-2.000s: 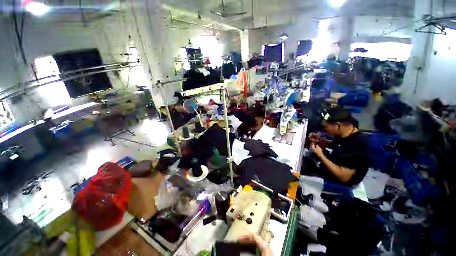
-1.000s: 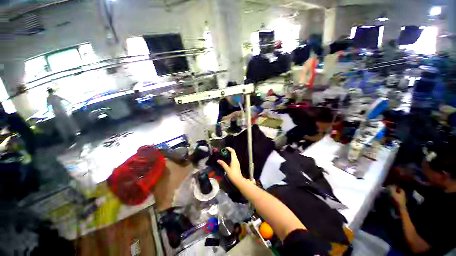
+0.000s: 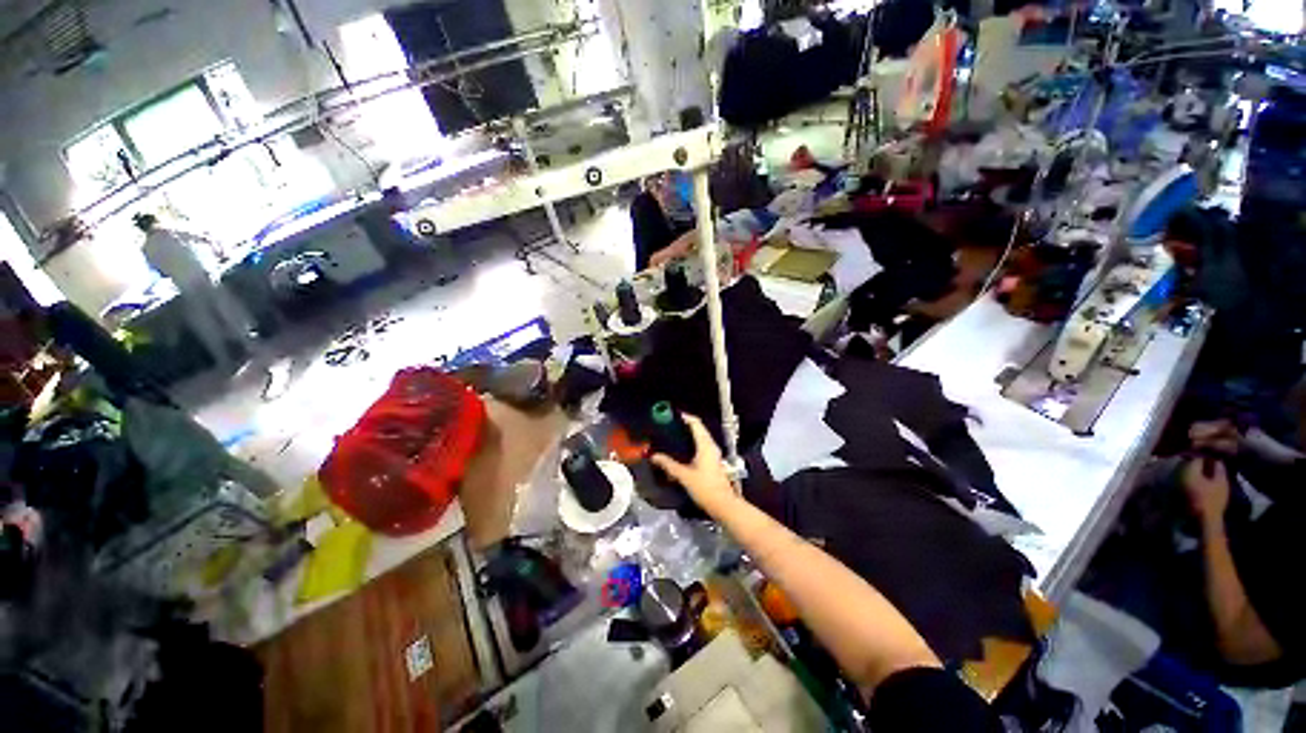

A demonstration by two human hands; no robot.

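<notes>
My right hand (image 3: 696,467) reaches in from the lower right and is closed around a black thread cone with a green tip (image 3: 663,418). The cone is upright, just left of the thread stand's pale pole (image 3: 713,301); its base is hidden, so I cannot tell if it rests on anything. Another black cone (image 3: 583,476) stands on a white round holder to the left. The stand's top bar (image 3: 573,178) with guide holes is above. The cream machine head (image 3: 723,695) shows at the bottom edge. My left hand is not in view.
A red plastic bag (image 3: 407,450) lies on the left beside brown cardboard (image 3: 513,480). Black cut cloth (image 3: 888,537) covers the white table right of the pole. Another machine (image 3: 1110,315) stands further right, near a person's hands (image 3: 1210,465). An orange object sits beside my forearm.
My right hand stays on the cone, which is now more upright beside the pole and slightly lower right. The view has tilted down and come closer. Earlier, a hand was at the bottom edge.
</notes>
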